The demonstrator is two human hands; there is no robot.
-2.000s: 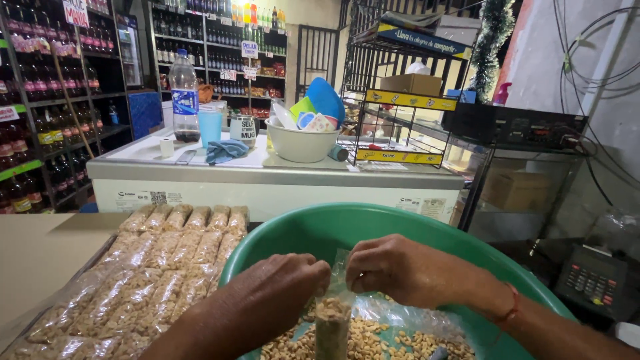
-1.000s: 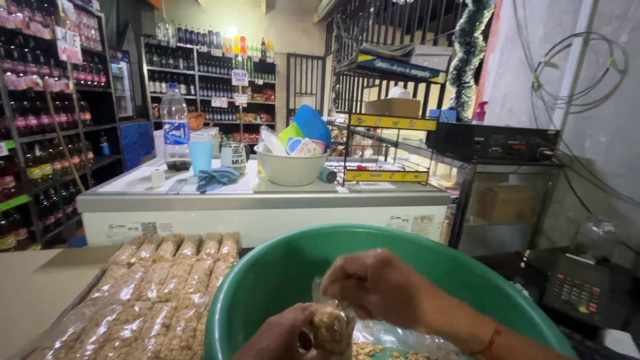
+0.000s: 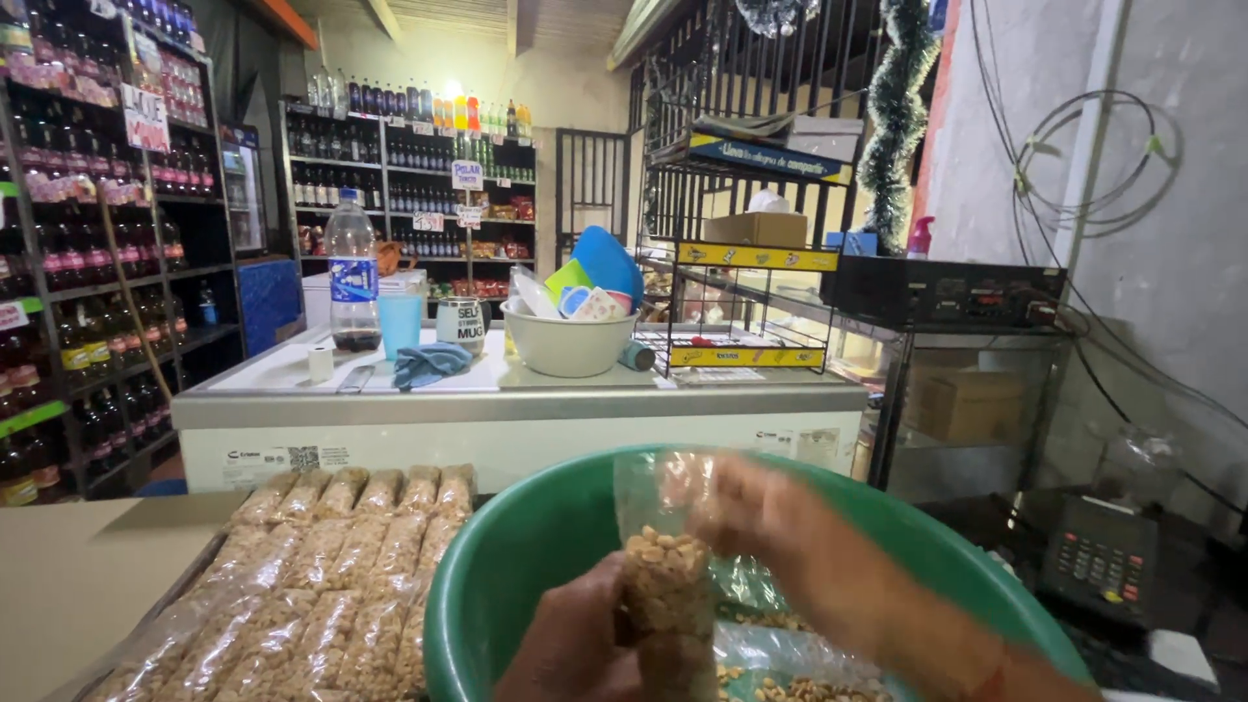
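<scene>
My left hand [image 3: 575,634] is closed around a narrow clear plastic bag [image 3: 668,595] of peanuts, held upright over the green plastic basin [image 3: 487,546]. The bag's upper part stands loose and unfilled above the nuts. Blurred by motion, my right hand [image 3: 751,507] is at the right side of the bag's top; whether its fingers grip the plastic cannot be told. Loose peanuts [image 3: 809,690] and clear plastic [image 3: 780,648] lie in the basin. To the left, many filled peanut bags [image 3: 322,565] lie in rows.
Behind the basin stands a white chest freezer [image 3: 526,439] bearing a bottle [image 3: 353,273], a blue cup [image 3: 401,327], a mug [image 3: 462,327], a blue cloth [image 3: 432,364], a grey tub [image 3: 568,341] and a wire rack [image 3: 751,356]. A card terminal [image 3: 1102,556] is at the right.
Two seconds ago both hands were at the bag's top; now my left hand is lower, around its filled part. The bag's top stands taller and more spread than one second ago.
</scene>
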